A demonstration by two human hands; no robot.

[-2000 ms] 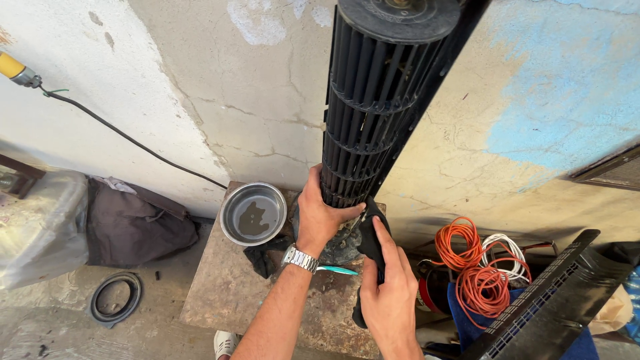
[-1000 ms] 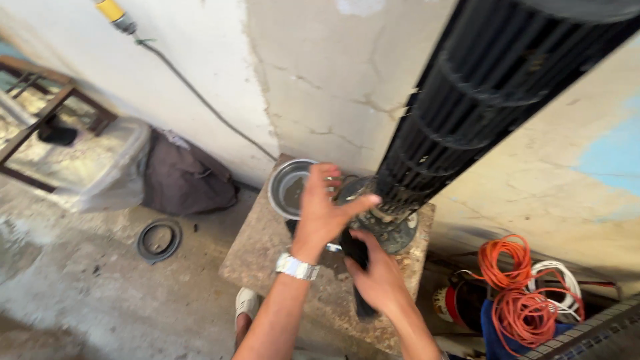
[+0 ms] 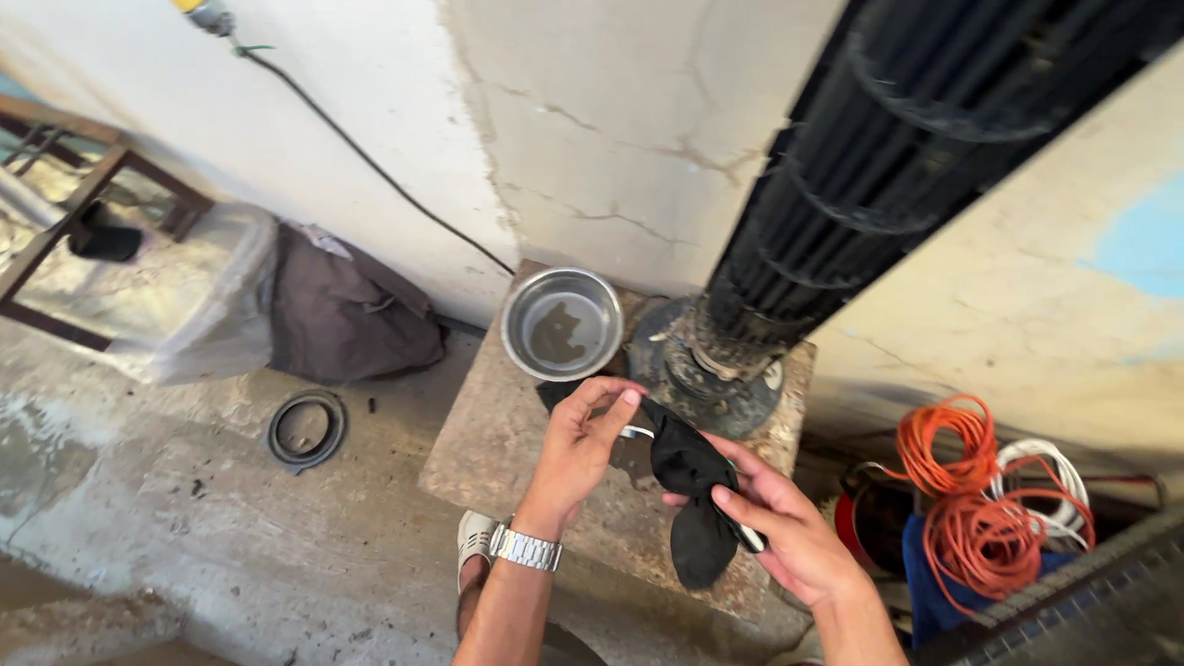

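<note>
Between both hands a black cloth (image 3: 683, 458) is stretched above a worn low table. My left hand (image 3: 583, 444), with a metal-banded watch on its wrist, pinches the cloth's upper corner between thumb and fingers. My right hand (image 3: 786, 518) grips its lower part, along with a thin, pale-ended tool (image 3: 752, 538) whose kind I cannot tell. Just beyond the hands, a tall black cylindrical fan rotor (image 3: 814, 213) stands tilted on a dirty round base (image 3: 708, 370). A metal bowl (image 3: 562, 324) with murky water sits left of the base. Another dark cloth (image 3: 558, 393) lies below the bowl.
Cracked wall (image 3: 610, 111) rises behind the table (image 3: 481, 435). A grey ring-shaped part (image 3: 306, 431) and a dark brown bag (image 3: 347, 305) are on the floor at left. Orange cable coils (image 3: 985, 546), a white coil (image 3: 1064, 481) and a black slotted panel (image 3: 1091, 592) are at right.
My left hand was on the rotor two seconds ago, then off it with fingers spread; now it pinches the black cloth. The view has shifted.
</note>
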